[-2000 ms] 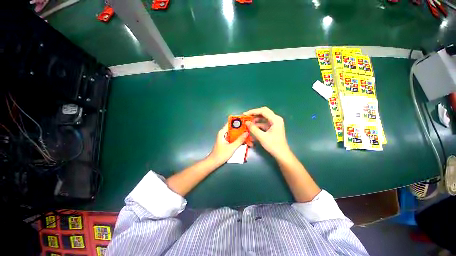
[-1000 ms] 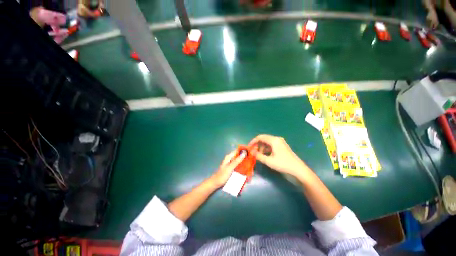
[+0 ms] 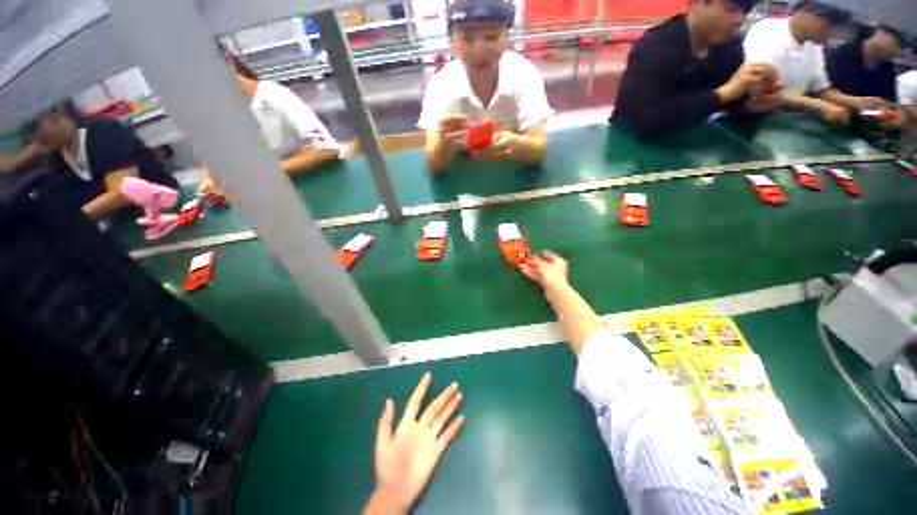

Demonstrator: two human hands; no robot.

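Observation:
A small red-orange phone with a white patch at its far end lies on the green conveyor. My right hand is stretched out over the conveyor, its fingertips closed on the near end of this phone. My left hand is open and empty, fingers spread, low over the green bench. Stacked yellow label sheets lie at the right of the bench, partly covered by my right sleeve.
Several other red phones, one at the right, lie along the conveyor. A grey post stands left of centre. A black casing with wires fills the left. A pink object is beyond it. Several people sit across the line, one holding a red phone.
The view has tilted up to the conveyor. My right hand has moved from the bench out to a phone on the conveyor. My left hand has let go of the phone and opened.

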